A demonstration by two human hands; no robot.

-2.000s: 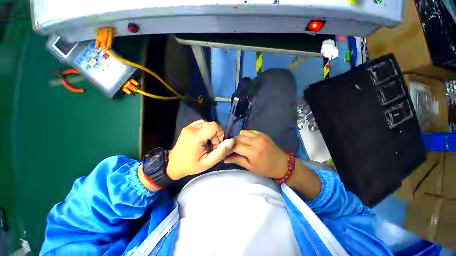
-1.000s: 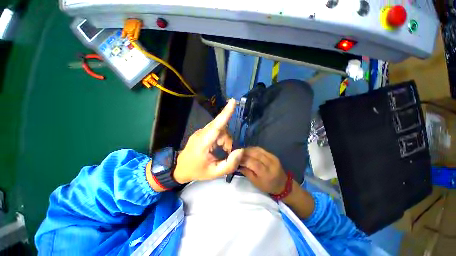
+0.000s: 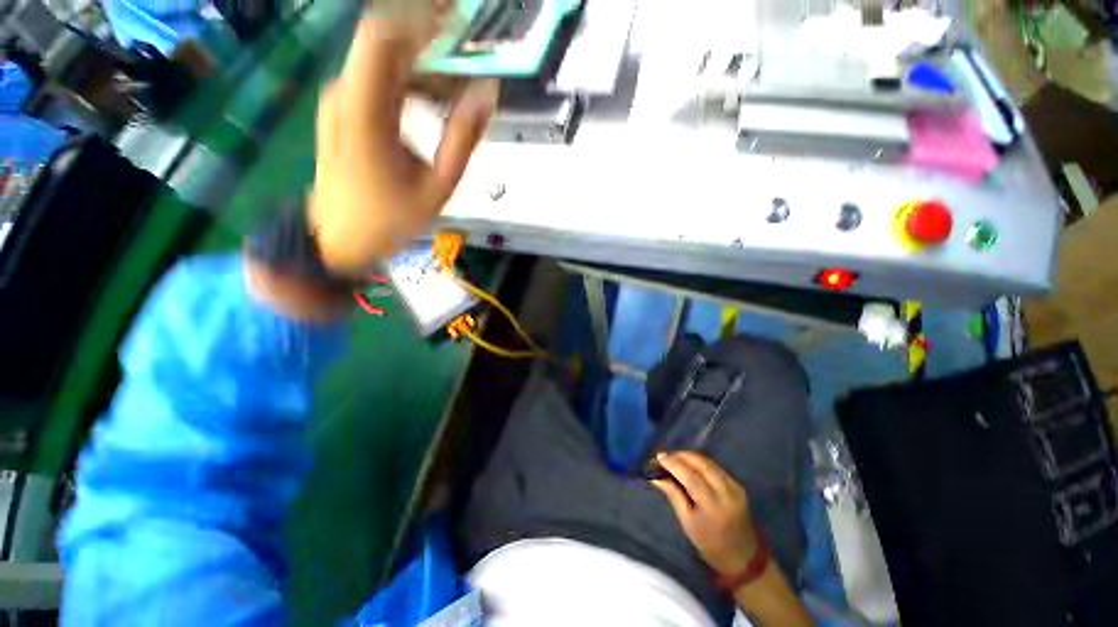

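My right hand (image 3: 711, 512) pinches the near end of a dark phone-sized frame (image 3: 701, 410), which lies over my lap with its far end pointing away. My left hand (image 3: 380, 159), blurred, is raised over the left front of the white machine (image 3: 638, 196). Its fingers are spread and reach to the teal-green open frame (image 3: 521, 49) at the top edge of the picture. Whether the fingers touch or hold that frame is hidden by blur and the picture's edge.
On the machine are a red stop button (image 3: 926, 223), a green button (image 3: 981, 235) and a pink pad (image 3: 950, 145). A box (image 3: 429, 292) with orange-yellow cables stands left of it. A black tray (image 3: 969, 490) with frame-shaped pockets is at the right. A green table (image 3: 356, 429) is at the left.
My left hand has left my lap and risen up and left to the machine top. The view has tilted up, showing more of the machine. My right hand stays at my lap with the dark frame.
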